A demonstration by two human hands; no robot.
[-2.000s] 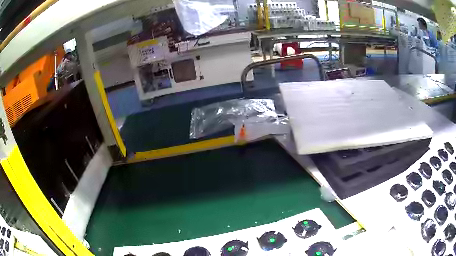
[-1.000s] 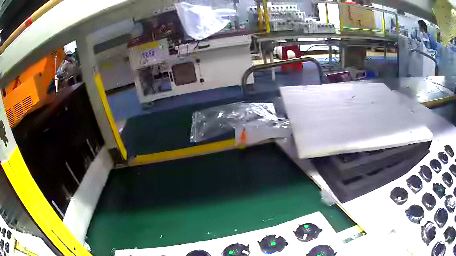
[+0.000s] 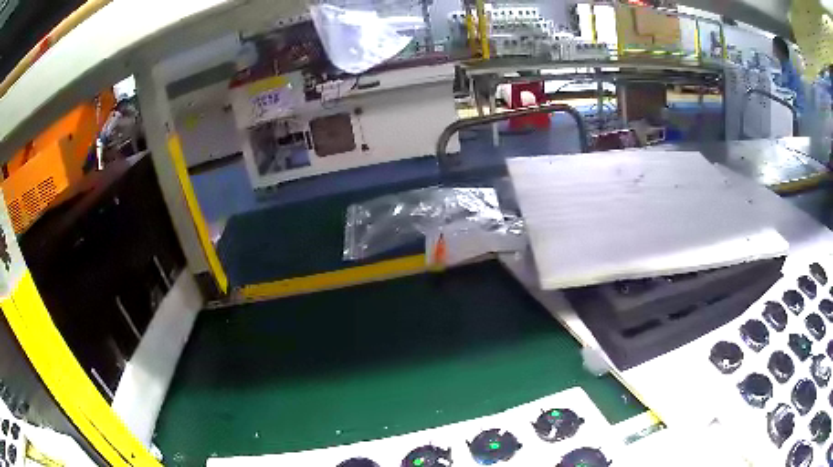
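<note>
A white foam tray (image 3: pixel 585 410) lies at the bottom edge, cut off by it, with round black components (image 3: pixel 494 445) in its pockets, several with a green dot. A second white foam tray (image 3: pixel 671 372) at the lower right holds rows of round black components (image 3: pixel 756 389). A plain white foam sheet (image 3: pixel 639 214) lies on stacked black trays (image 3: pixel 676 315) at the right. Neither of my hands is in view.
A green surface (image 3: pixel 365 365) lies in front, with yellow tape (image 3: pixel 338 276) across its far side. Beyond it are a crumpled clear plastic bag (image 3: pixel 411 219) and an orange pointed thing (image 3: pixel 440 249). A yellow-edged post (image 3: pixel 196 214) stands left. A person (image 3: pixel 783 68) is far off right.
The view has shifted slightly. The foam trays, the sheet and the bag keep their places relative to each other.
</note>
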